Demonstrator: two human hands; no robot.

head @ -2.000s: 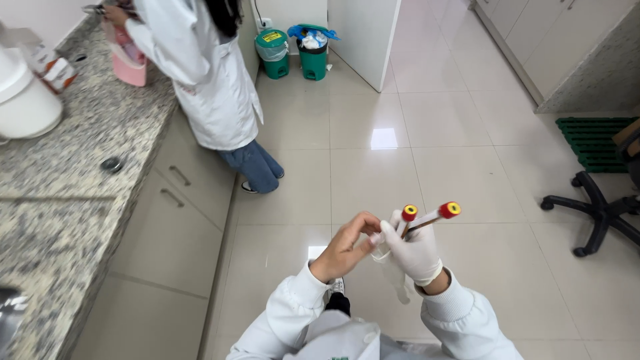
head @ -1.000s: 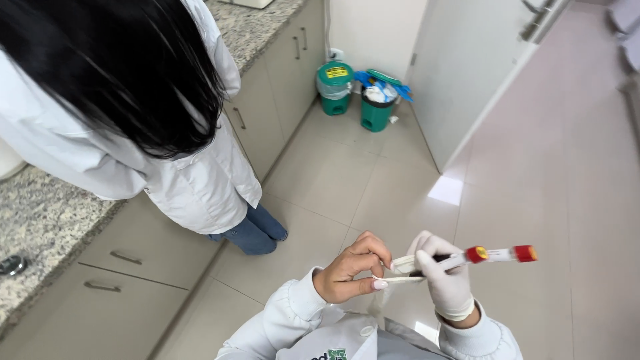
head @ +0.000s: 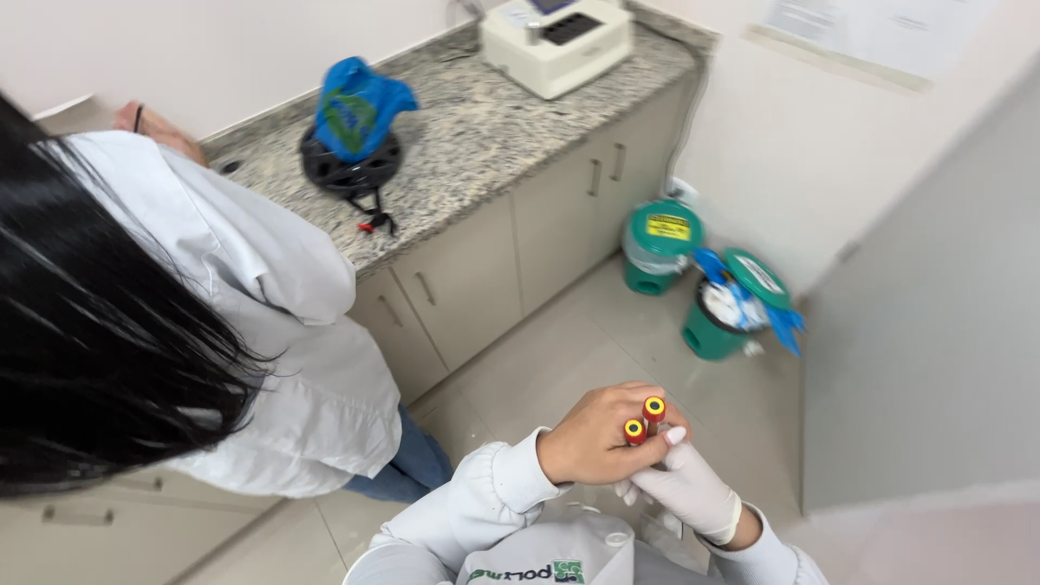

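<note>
Two blood collection tubes with red and yellow caps (head: 654, 408) stand side by side between the thumb and fingers of my bare left hand (head: 605, 435), their caps pointing up at the camera. My right hand (head: 691, 490), in a pale latex glove, touches the left hand from below and the right. Its fingertips are partly hidden, so what it grips is unclear. The tubes' lower ends are hidden by the hands. Something pale and thin hangs below the gloved hand, too blurred to name.
A person in a white coat (head: 284, 406) stands close on the left. The granite counter (head: 479, 138) bears a black helmet (head: 349, 166) with a blue bag (head: 357, 110) and a white benchtop device (head: 556, 45). Green bins (head: 662, 236) stand near the grey door (head: 926, 325).
The tubes, earlier in my gloved right hand, now show in my left hand's grasp. Both hands have come together. The view has turned left toward the counter.
</note>
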